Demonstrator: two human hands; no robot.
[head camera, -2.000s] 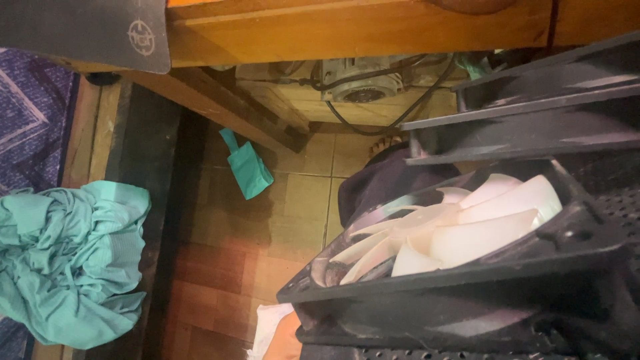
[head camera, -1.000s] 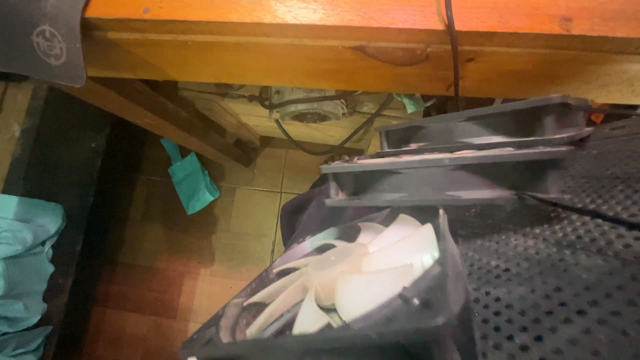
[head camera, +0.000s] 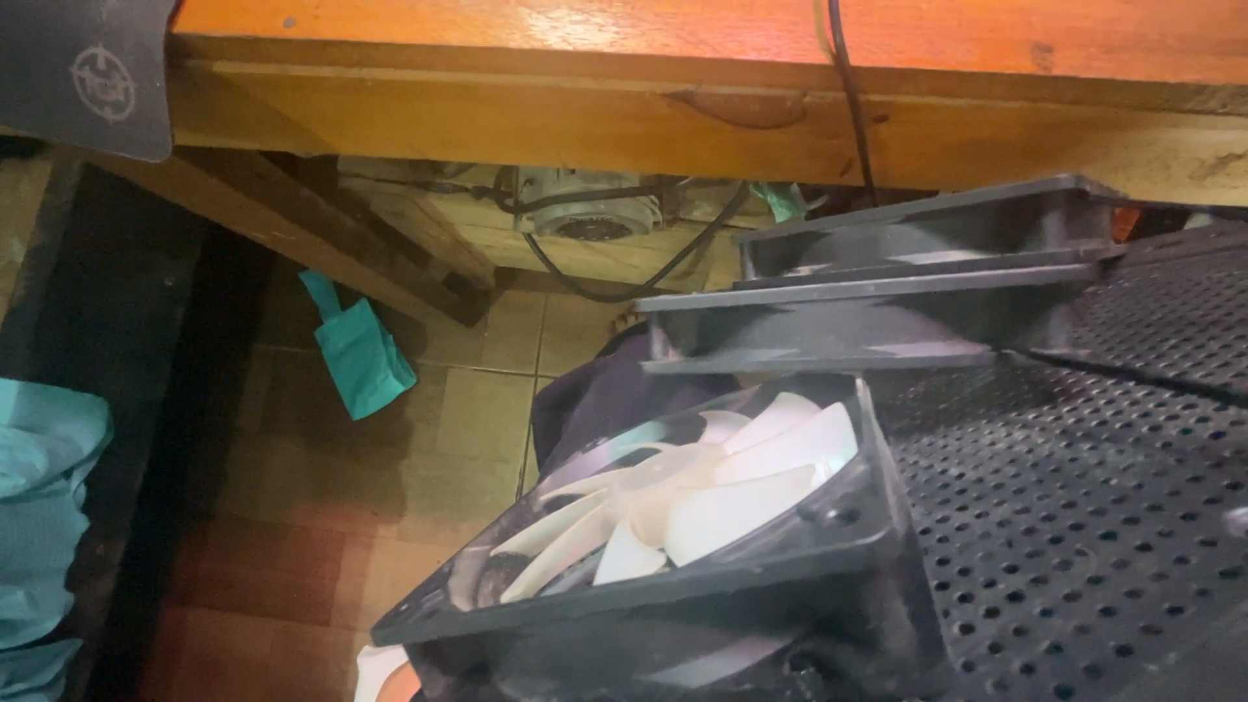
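Neither of my hands can be made out. Closest to the view is a computer case fan with a black square frame (head camera: 643, 634) and pale translucent blades (head camera: 760, 487), tilted over the edge of a black perforated metal panel (head camera: 1033, 546). Behind it, two more black fans, an upper one (head camera: 926, 239) and a lower one (head camera: 848, 327), are stacked with their sides facing me. A thin black cable (head camera: 1131, 375) runs from the lower one across the panel. A small orange and white patch (head camera: 385, 673) shows below the near fan; what it is, I cannot tell.
A wooden table edge (head camera: 546, 112) crosses the top, with a dark mat (head camera: 83, 73) hanging over it. Beneath are a slanted wooden leg (head camera: 341, 239), a motor-like device (head camera: 590, 205) with cables and a teal pouch (head camera: 363, 361) on the tiles. Teal cloth (head camera: 44, 507) lies left; dark fabric (head camera: 595, 395) is mid-view.
The view has shifted to the right, so more of the perforated panel shows and less of the teal cloth. A cable over the table edge has come into view.
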